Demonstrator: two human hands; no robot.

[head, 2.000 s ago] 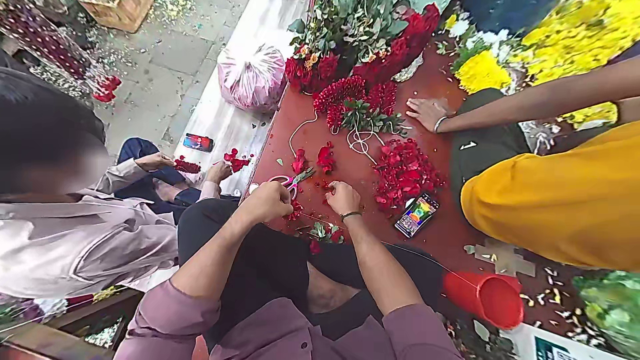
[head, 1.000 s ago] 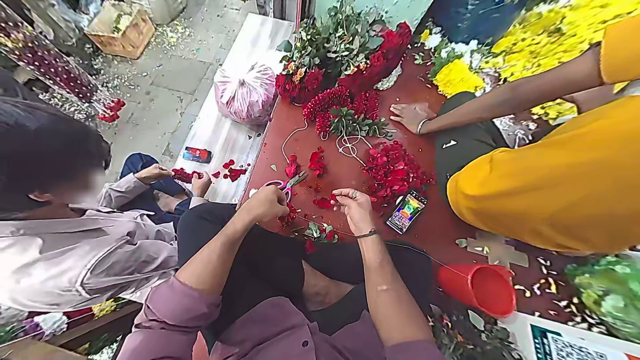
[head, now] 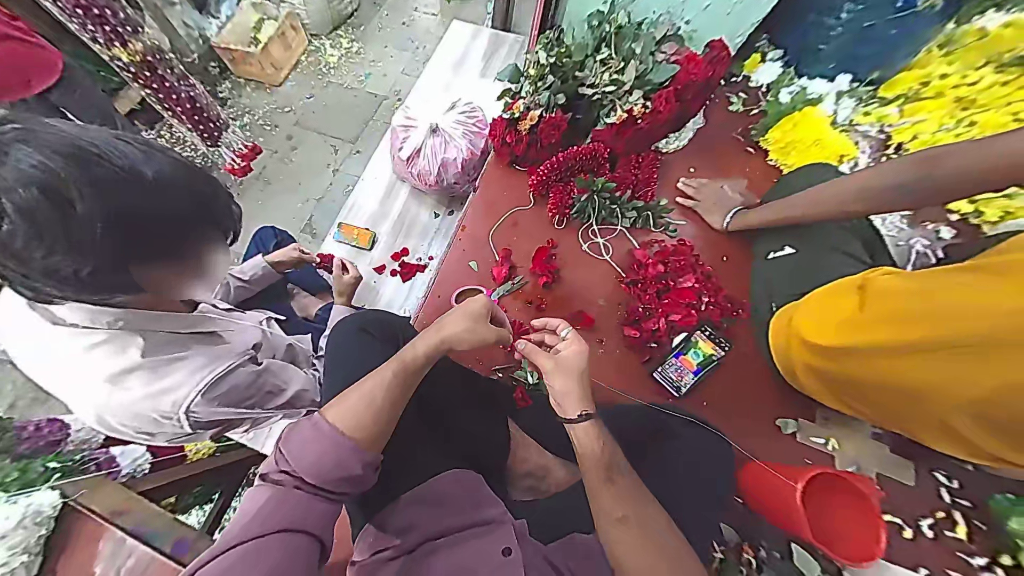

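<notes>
My left hand (head: 472, 324) and my right hand (head: 558, 358) meet over my lap, fingertips pinching a small bunch of red petals (head: 520, 330) between them. Scissors with pink handles (head: 472, 294) lie just beyond my left hand, blades pointing right. Loose red blooms (head: 544, 264) rest on the red surface behind them. To the right of my right hand is a heap of red petals (head: 672, 288), and a phone (head: 692, 360) with a lit screen lies below it. A thin thread (head: 704, 428) runs from near my right hand toward a red bucket.
A red plastic bucket (head: 768, 492) lies tipped at lower right. One person at left handles red petals (head: 324, 262); another, in a yellow shirt (head: 904, 352), leans a hand on the surface. Beyond are red garlands (head: 580, 164), cord (head: 600, 240) and a filled plastic bag (head: 440, 148).
My right hand has come in from the right to meet my left at the red petals; one second ago the two were apart. The person at left still handles petals.
</notes>
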